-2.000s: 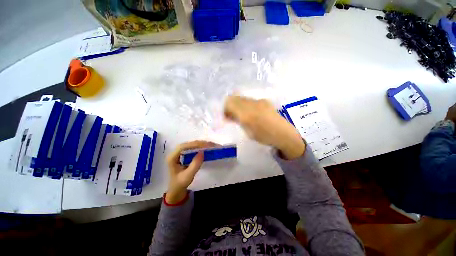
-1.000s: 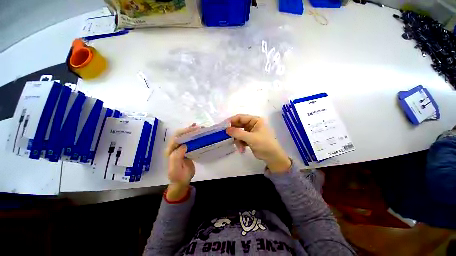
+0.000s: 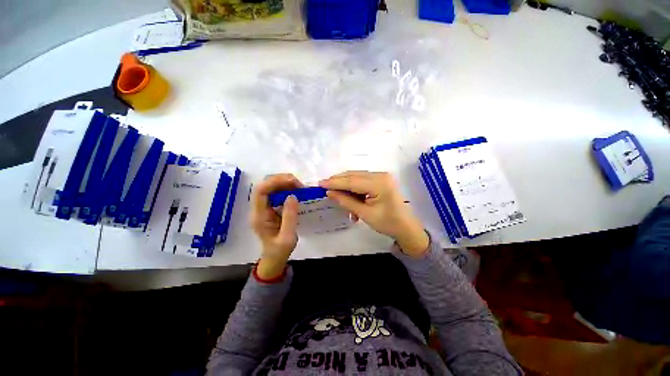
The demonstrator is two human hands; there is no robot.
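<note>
A white retail cable box (image 3: 323, 216) with a blue end is held between both hands near the table's front edge, its printed face partly showing. My left hand (image 3: 275, 220) grips its left side, the thumb on the blue end. My right hand (image 3: 375, 205) holds its right end with the fingertips at the blue edge. The fingers hide part of the box and its end flap. Finished boxes (image 3: 187, 202) stand and lean in rows on the left. Waiting boxes (image 3: 477, 187) lie overlapping on the right, text side up.
Clear plastic pieces (image 3: 294, 110) lie heaped mid-table. An orange-yellow roll or cup (image 3: 142, 84) stands left rear. A blue bin (image 3: 341, 18) and printed bag (image 3: 242, 18) are at the back. Black cables (image 3: 639, 66) and blue-edged pieces (image 3: 622, 160) lie right, near a person's blue clothing (image 3: 624, 272).
Two seconds ago my right hand was raised off the box; it now holds the right end. The box's upper white flap showed one second ago and now the blue end shows level. The view has shifted slightly.
</note>
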